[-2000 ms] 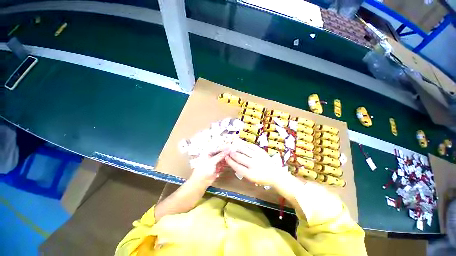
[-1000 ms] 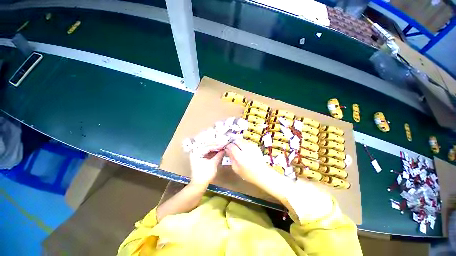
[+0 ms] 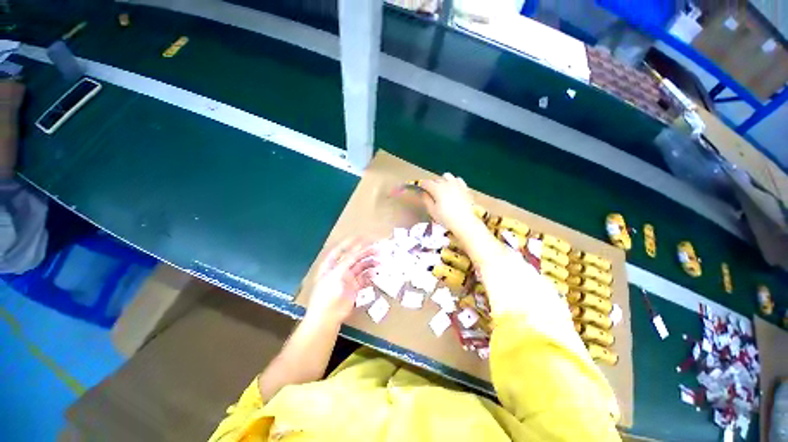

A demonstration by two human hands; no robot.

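Yellow toy car bodies (image 3: pixel 596 300) lie in rows on a brown cardboard sheet (image 3: pixel 618 388). A heap of small white pieces (image 3: pixel 393 269) lies left of them. White pieces with red wires (image 3: pixel 467 318) lie on and among the cars. My right hand (image 3: pixel 449 203) is at the back-left of the rows, its fingers over a car whose yellow end shows (image 3: pixel 416 183); the grip is blurred. A faint reddish streak shows beside its fingertips. My left hand (image 3: pixel 341 274) is at the heap's left edge, fingers spread and blurred; I see nothing clearly held.
A pale upright post (image 3: pixel 359 95) stands behind the cardboard. More yellow pieces (image 3: pixel 689 258) lie on the green belt beyond the pale rail. A pile of wired white pieces (image 3: pixel 724 358) lies at right. A phone-like device (image 3: pixel 68 105) lies at far left.
My hands were together over the heap and have parted. My right hand has moved away to the back-left car; my left hand stays by the heap, its fingers now spread. The view has shifted.
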